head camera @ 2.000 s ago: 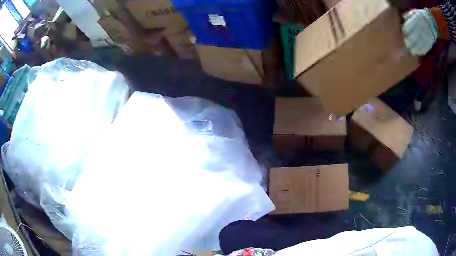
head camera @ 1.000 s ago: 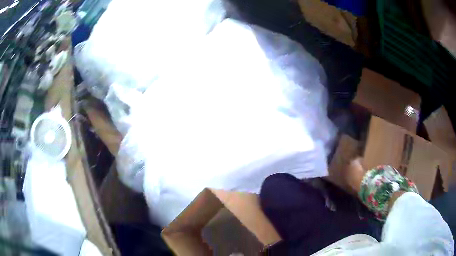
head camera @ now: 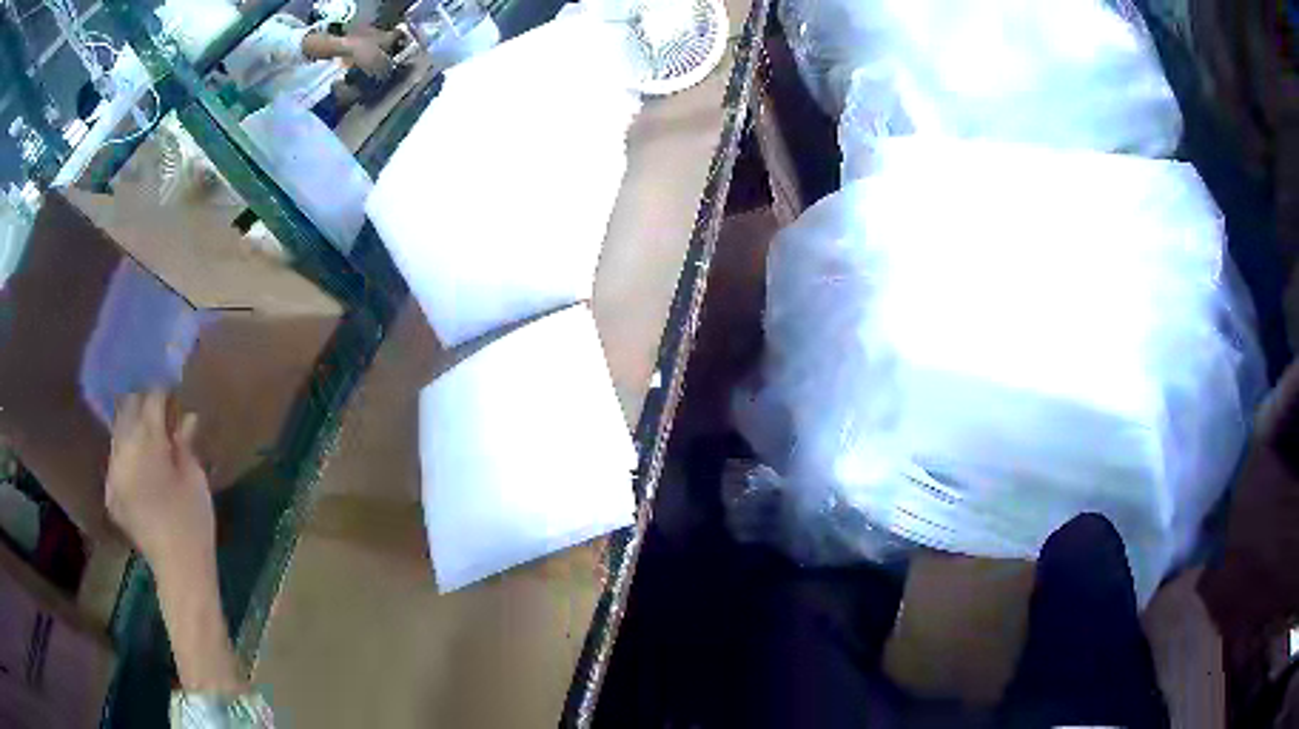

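My left hand is bare, with a patterned sleeve at the wrist, and reaches to an open brown carton at the far left. Its fingers pinch a thin, pale bluish, see-through piece at the carton's opening. Two white sheet pieces lie on the brown bench, a larger one and a smaller one nearer me. The white sheet stack sits in a clear bag at the right, overexposed. A brown carton surface shows beside my dark knee. My right hand is out of view.
A round white fan stands at the bench's far end. A green metal frame runs along the bench's left side. Another person's arm shows beyond it. A second full clear bag lies behind the stack. The bench edge runs lengthwise.
The view has swung left to the bench. The floor cartons have left the picture. My left hand has come into view at the far left with the bluish piece; the patterned right sleeve has gone out.
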